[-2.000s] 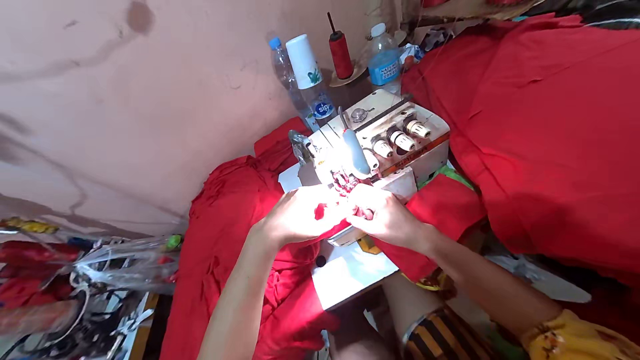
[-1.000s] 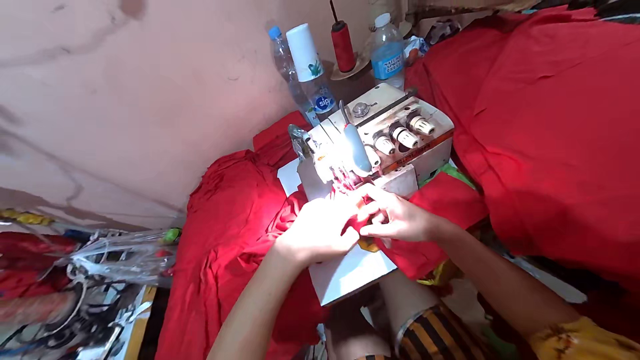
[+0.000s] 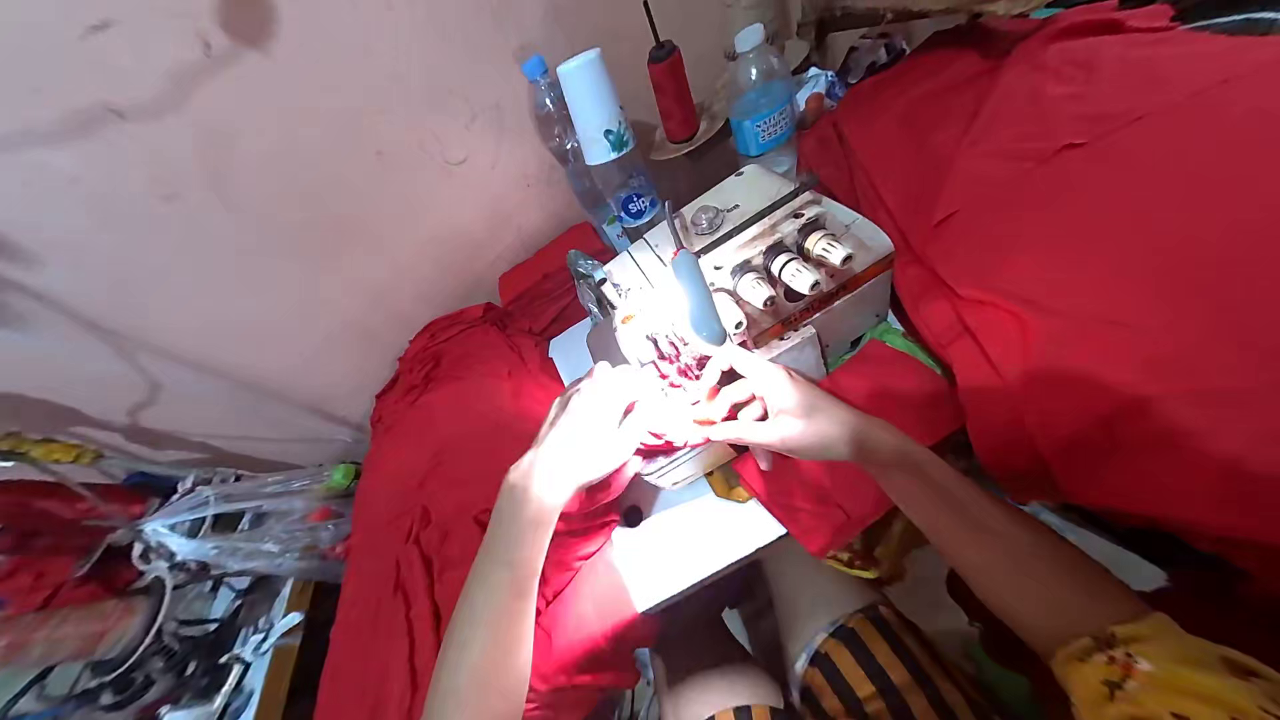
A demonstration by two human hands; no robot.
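A serger sewing machine (image 3: pixel 800 260) with a row of tension dials stands on a white table (image 3: pixel 690 550). Strong lamp glare washes out its needle area. My left hand (image 3: pixel 585 430) rests on red fabric (image 3: pixel 610 495) just in front of the presser foot, its fingertips lost in the glare. At the right of the needle area is my right hand (image 3: pixel 785 405), fingers bent beside the red cloth; whether they pinch cloth or thread cannot be made out. A grey-handled tool (image 3: pixel 698 298) lies against the machine's front above my right hand.
Red cloth (image 3: pixel 430 500) is heaped left of the machine, and more red cloth (image 3: pixel 1080 250) spreads at the right. Behind stand a red thread cone (image 3: pixel 672 95), a white-capped spray can (image 3: pixel 596 105) and plastic bottles (image 3: pixel 763 105). Plastic bags (image 3: pixel 250 525) and clutter sit at the lower left.
My right hand has shifted slightly up toward the needle area since a second ago, with its fingers spread more. My left hand stays at the cloth, now farther from the right.
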